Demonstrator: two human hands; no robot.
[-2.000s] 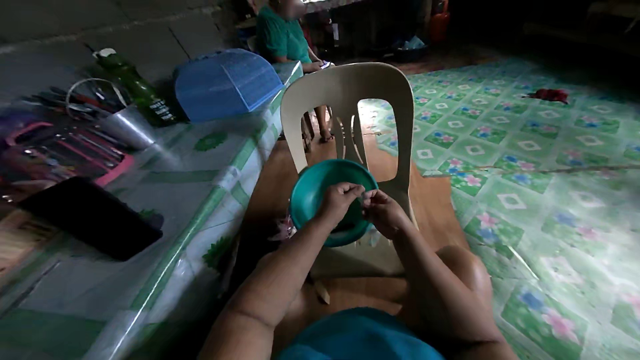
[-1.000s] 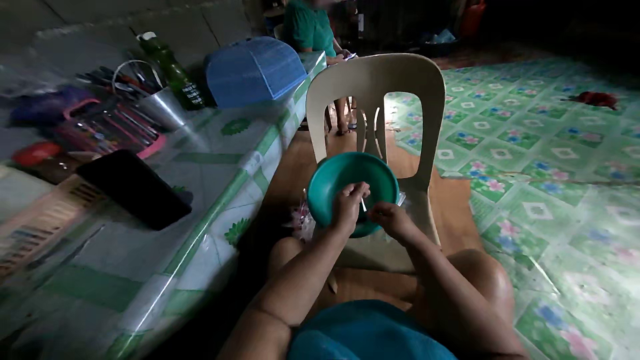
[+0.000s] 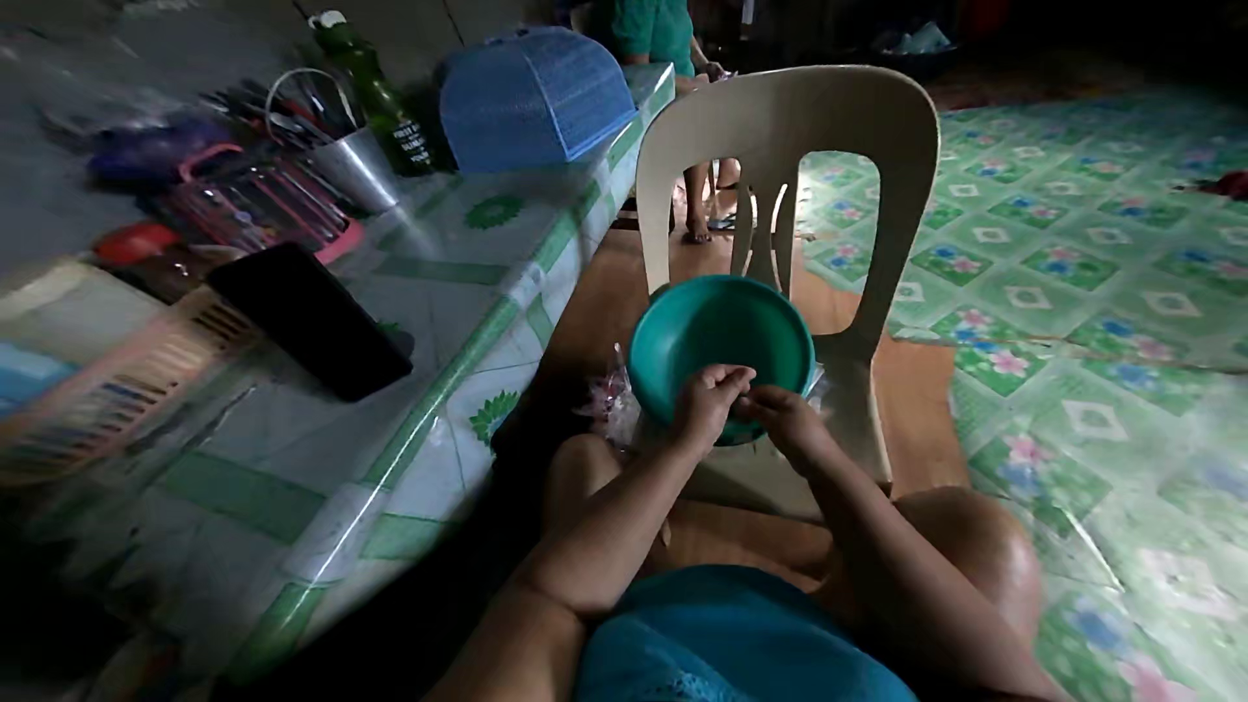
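Observation:
A green plastic basin (image 3: 697, 317) rests on the seat of a beige plastic chair (image 3: 858, 409) in front of me. My left hand (image 3: 715, 398) and my right hand (image 3: 780, 414) meet over the near part of the basin, fingertips pinched close together. Whatever lies between the fingers is too small and dark to tell. At the basin's left side is a clear plastic bag (image 3: 616, 405) with pinkish pieces, on the chair seat. The near inside of the basin is partly hidden by my hands.
On the left, a counter with a patterned cover (image 3: 419, 429) holds a black phone (image 3: 310, 322), a pink basket (image 3: 146, 380), a metal pail of utensils (image 3: 356, 171), a green bottle (image 3: 375, 97) and a blue mesh food cover (image 3: 536, 97). Another person (image 3: 653, 34) is beyond the chair.
A thin pale piece seen at my fingers one second ago no longer shows. My hands have come closer together over the basin. The view has shifted somewhat.

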